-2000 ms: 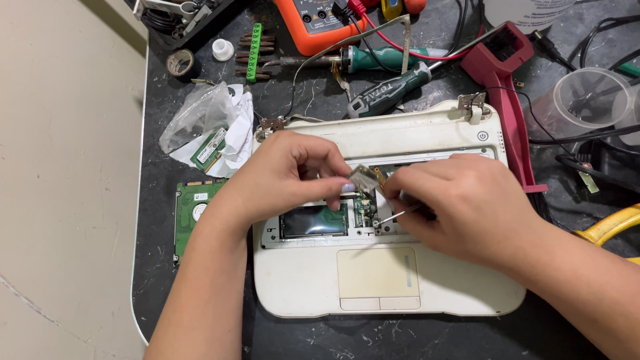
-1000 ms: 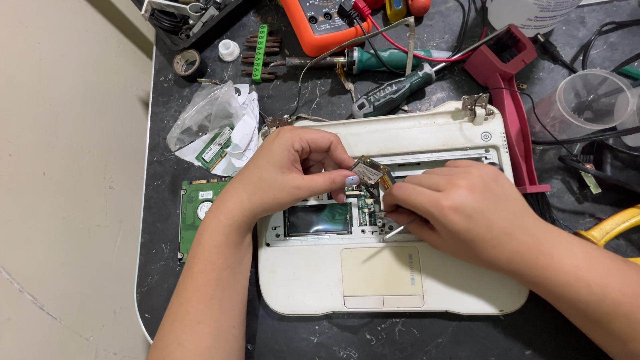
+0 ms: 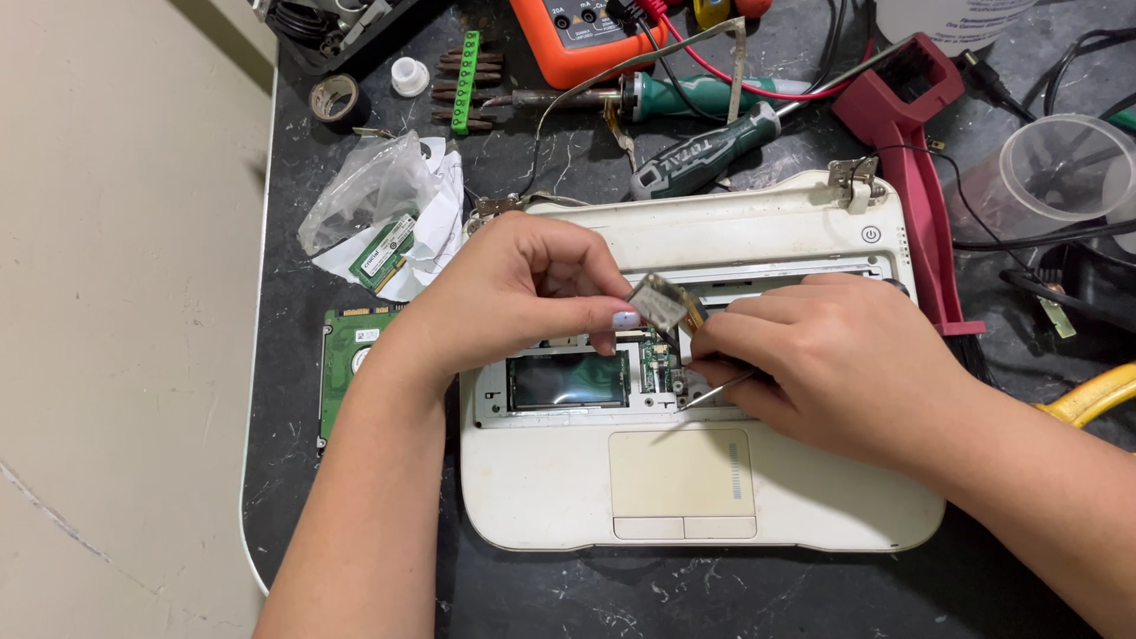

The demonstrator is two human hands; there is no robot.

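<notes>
A white laptop base [image 3: 568, 497] lies on the dark table, its keyboard bay uncovered, with a circuit board [image 3: 658, 366] and a dark panel [image 3: 568, 382] showing. Above the bay, my left hand [image 3: 541, 302] pinches the left edge of a small metal-cased module [image 3: 658, 302] between thumb and fingers. At the module's right side, my right hand [image 3: 799, 355] has its fingertips on or close to it and also holds a thin metal-shafted tool [image 3: 714, 390], whose tip points down-left over the bay's front edge. The fingers hide the tool's handle. The touchpad [image 3: 680, 475] lies in front.
A green circuit board [image 3: 337, 364] sits left of the laptop, below a memory module [image 3: 383, 253] on paper and plastic. Behind lie a screwdriver [image 3: 710, 151], a soldering iron [image 3: 674, 96], a multimeter [image 3: 577, 44] and a bit holder [image 3: 464, 84]. A red stand [image 3: 923, 195] and clear cup [image 3: 1038, 195] are at right.
The metal-cased module has turned a little between my hands since the oldest frame. Both hands stay over the open bay, with the tool still in my right hand.
</notes>
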